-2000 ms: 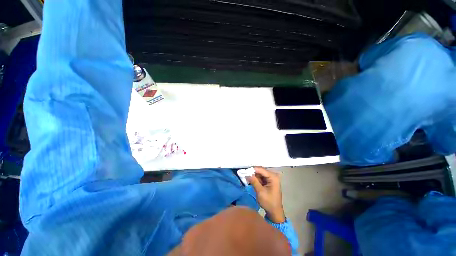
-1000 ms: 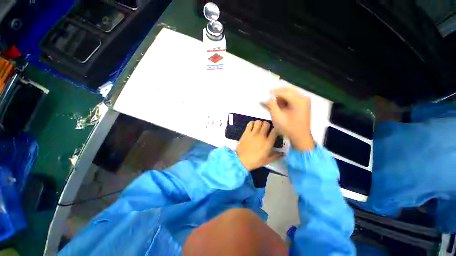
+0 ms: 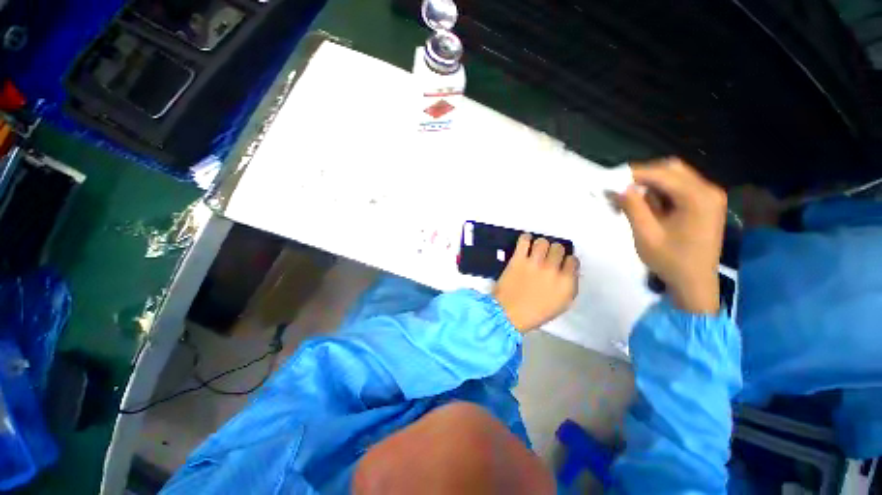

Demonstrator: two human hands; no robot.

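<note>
A black phone or screen assembly [image 3: 486, 247] lies on the white-covered board [image 3: 319, 126], with small light marks on it. My left hand [image 3: 538, 280] rests on its right end with the fingertips on top. My right hand [image 3: 677, 227] is above the board to the right, thumb and forefinger together on a small white wipe [image 3: 615, 180] that blurs against the white board. A white dispenser bottle [image 3: 440, 87] with a round metallic top and red diamond mark stands at the board's back edge.
Dark stacked trays [image 3: 619, 77] stand behind the board. A black tray with phone-shaped pockets [image 3: 131, 77] is at the upper left. Crumpled clear film [image 3: 174, 230] lies at the left end. A person in a blue smock [image 3: 822, 300] is at the right. A blue stool part [image 3: 583, 454] shows below.
My right hand has moved right, away from the phone. My left hand still rests on the phone. The view has shifted slightly.
</note>
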